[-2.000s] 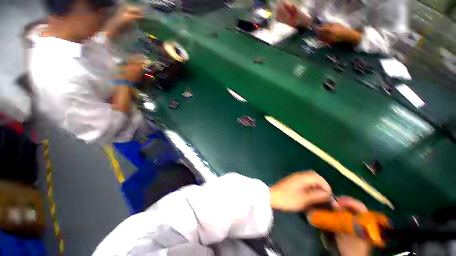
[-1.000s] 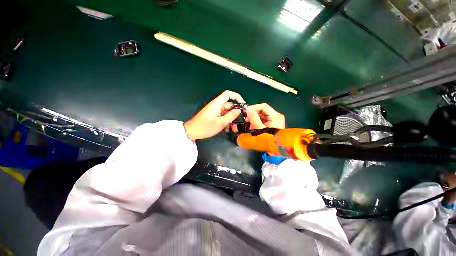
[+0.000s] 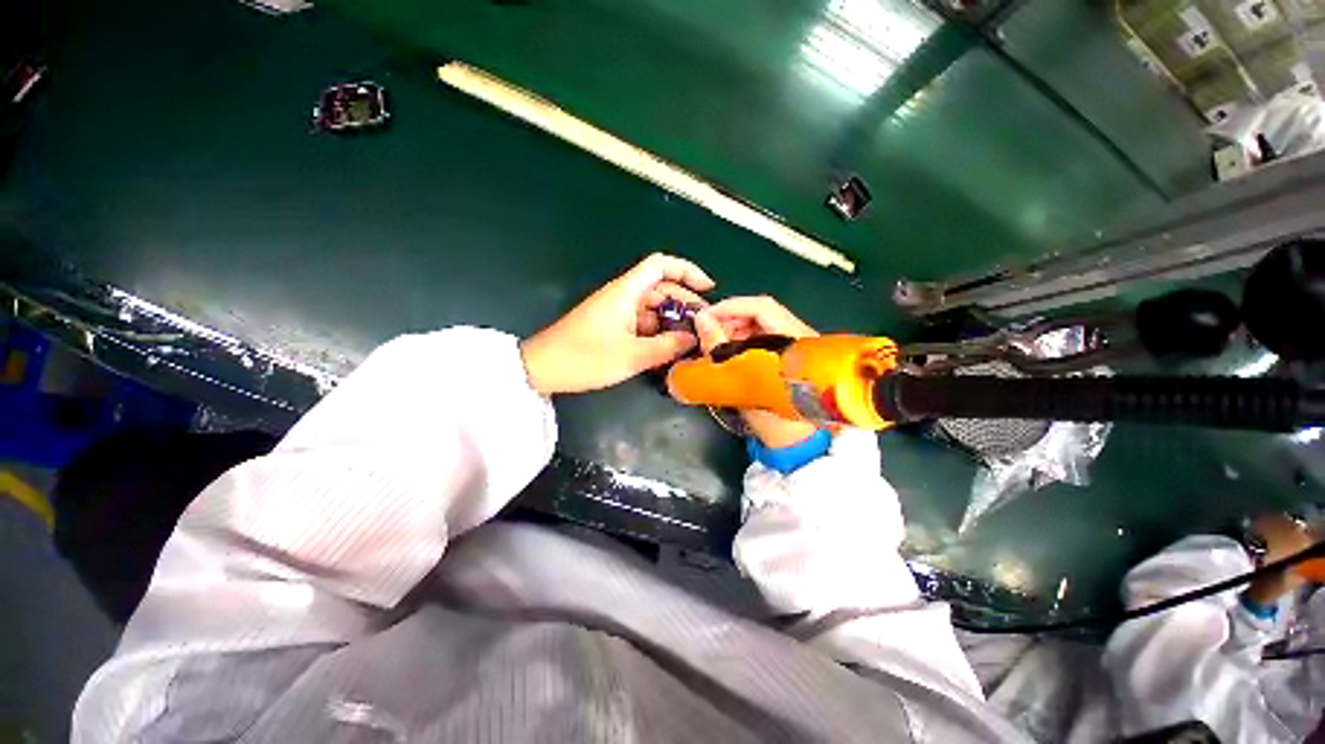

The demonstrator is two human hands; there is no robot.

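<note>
My left hand (image 3: 618, 332) holds a small dark device unit (image 3: 674, 313) between its fingers at the centre of the head view. My right hand (image 3: 756, 323) is close against it, its fingertips at the unit. The orange electric screwdriver (image 3: 785, 381) lies along my right hand, partly covering it, with its black ribbed sleeve running to the right. A blue band (image 3: 789, 454) is on my right wrist. The fingers hide most of the unit. I cannot tell whether a screw is at the fingertips.
A pale yellow strip (image 3: 647, 164) lies across the green bench beyond my hands. Dark units lie at the far left (image 3: 350, 106) and beyond the strip (image 3: 849, 198). A grey metal rail (image 3: 1104, 250), mesh dish (image 3: 997, 432) and clear plastic bag (image 3: 1068, 448) are right. Another person's hand (image 3: 1279, 550) is lower right.
The view has swung from the neighbour's station down to my hands. Since one second ago, my hands stay together at the unit, and the screwdriver has shifted slightly left and up in view.
</note>
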